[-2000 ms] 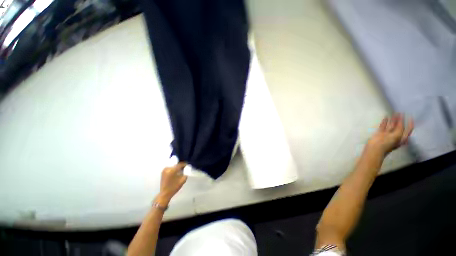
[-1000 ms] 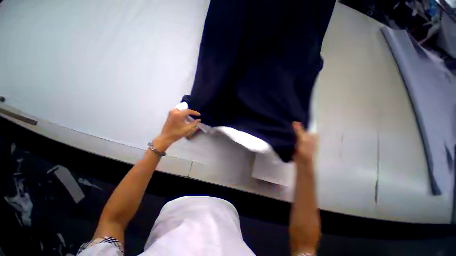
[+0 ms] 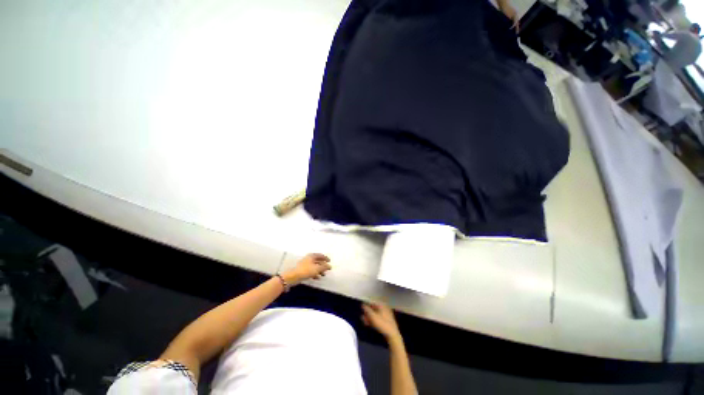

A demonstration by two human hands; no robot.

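Observation:
A navy fabric ply (image 3: pixel 432 116) lies wrinkled over the table, with a thin white edge showing along its near side. A white sheet or roll end (image 3: pixel 418 260) sticks out from under it towards me. A short mottled cloth weight (image 3: pixel 289 202) lies by the navy fabric's near left corner. My left hand (image 3: pixel 310 268) is empty over the table's near edge, fingers apart, short of the fabric. My right hand (image 3: pixel 377 315) is at the table's edge, below the white piece, touching no fabric; its fingers are small and partly curled.
The white table (image 3: pixel 154 116) has a curved-looking near edge. A grey-lilac fabric (image 3: pixel 629 193) lies at the right. Another weight (image 3: pixel 15 163) lies at the far left edge. Another person's hand (image 3: pixel 507 11) is at the navy fabric's far side. Scraps lie on the dark floor.
Both my hands have let go of the navy fabric and drawn back to the near edge. The fabric now lies wider and flatter, and the weight beside it shows.

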